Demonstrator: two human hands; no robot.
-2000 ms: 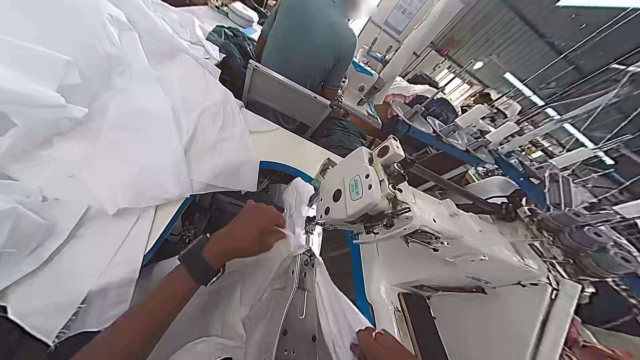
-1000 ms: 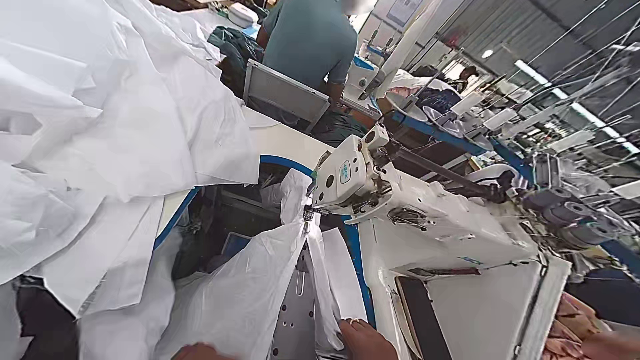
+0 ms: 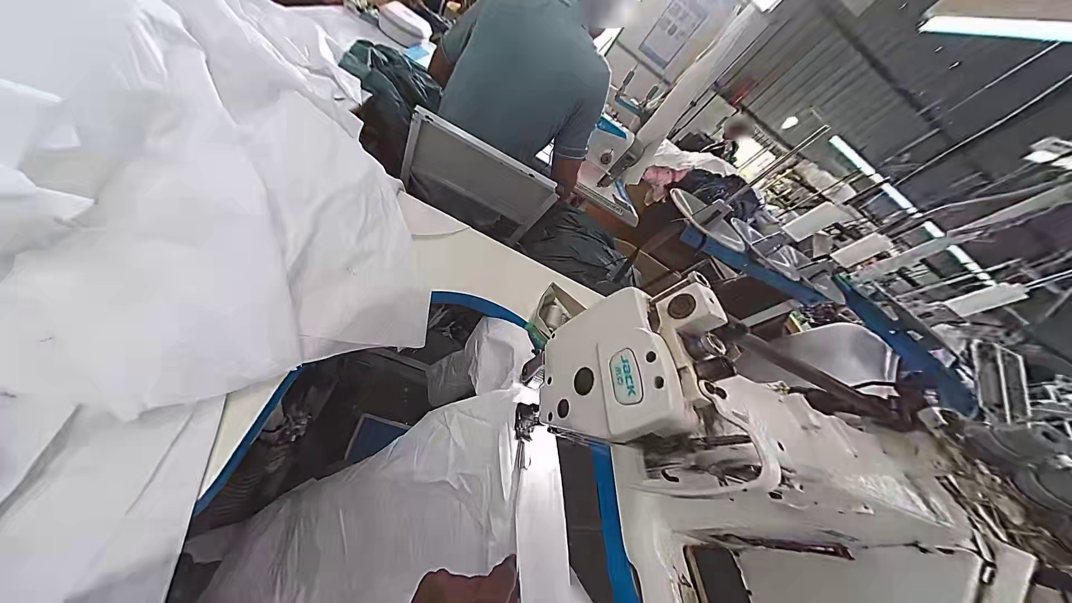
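A hand, which appears to be my left hand point(image 3: 469, 584), shows only in part at the bottom edge. It lies against white cloth point(image 3: 402, 494), just left of a bright folded strip; its fingers are mostly cut off, so its grip cannot be told. My right hand is out of view. The cloth runs up to the needle and presser foot area point(image 3: 528, 419) of a white Jack sewing machine point(image 3: 620, 368). More white cloth hangs beyond the needle.
A large heap of white fabric point(image 3: 209, 209) covers the table at left. The blue-edged table point(image 3: 494, 264) curves round a dark opening. A person in a grey-green shirt point(image 3: 523, 79) sits ahead behind a metal-framed chair back point(image 3: 477, 172). Thread stands and other machines fill the right.
My right hand, seen on the cloth strip at the lower right of the needle in both earlier frames, is out of view. The cloth left of the needle lies differently.
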